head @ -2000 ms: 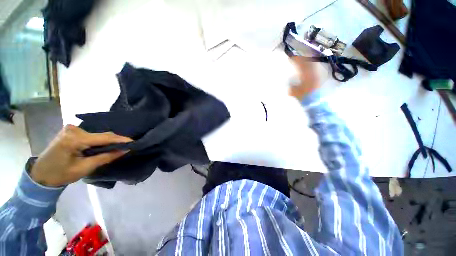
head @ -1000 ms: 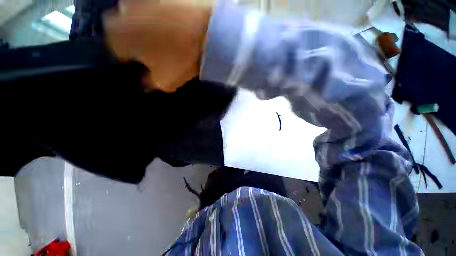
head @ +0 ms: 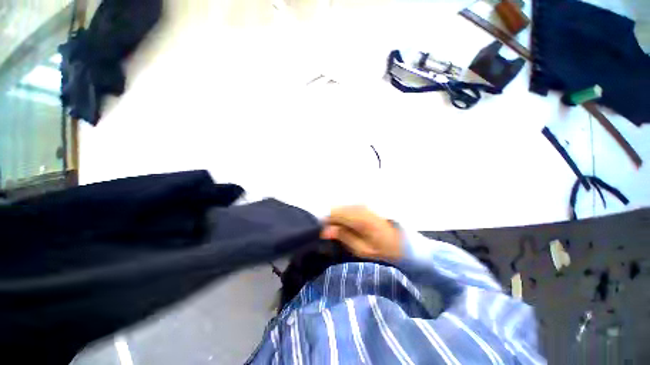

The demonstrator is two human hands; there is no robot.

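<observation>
A large black garment piece [head: 150,249] stretches from the left picture edge to the middle, over the near left edge of the white table [head: 285,142]. My right hand [head: 363,232] is shut on its right end, just in front of my body at the table's near edge. The hand is slightly blurred. My left hand is not in view; the cloth runs out of the picture at the left.
Fabric shears [head: 456,89] lie at the back right beside a clear block [head: 438,65] and a black block [head: 497,68]. Dark cloth [head: 591,53], wooden sticks [head: 614,135], a green item [head: 586,94] and a forked offcut [head: 595,187] lie right. Black cloth [head: 114,50] lies far left.
My right hand has come down from the upper left to the near table edge, holding the cloth end. The cloth has moved lower, uncovering the table behind, and the shears show again.
</observation>
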